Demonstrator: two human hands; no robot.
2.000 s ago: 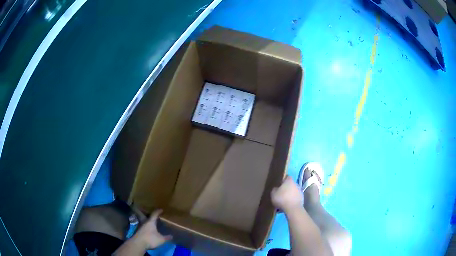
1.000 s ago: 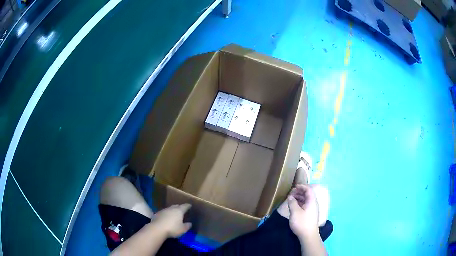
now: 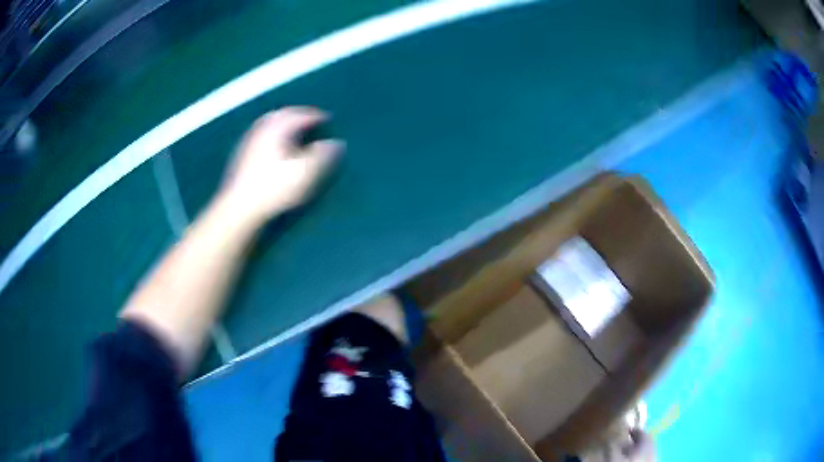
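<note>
A large open brown carton (image 3: pixel 533 388) stands on the floor against the table edge, tilted in the view at lower right. A block of white product boxes (image 3: pixel 584 285) lies flat inside at its far end; the rest of its bottom is bare cardboard. My left hand (image 3: pixel 285 162) is over the green table (image 3: pixel 434 135), blurred, fingers curled and thumb apart, with nothing seen in it. A small blurred patch of skin shows at the bottom edge beside the carton; I cannot tell whether it is my right hand or leg.
The table's pale edge (image 3: pixel 492 221) runs diagonally between table and carton. My knee in dark cloth (image 3: pixel 361 388) is beside the carton's near left corner. A light sandal (image 3: pixel 637 415) is right of the carton. A blurred blue object (image 3: pixel 791 81) is at upper right.
The view has swung left, so the carton appears lower right. My left hand has left the carton's near side and moved over the table. My right hand is no longer clearly seen.
</note>
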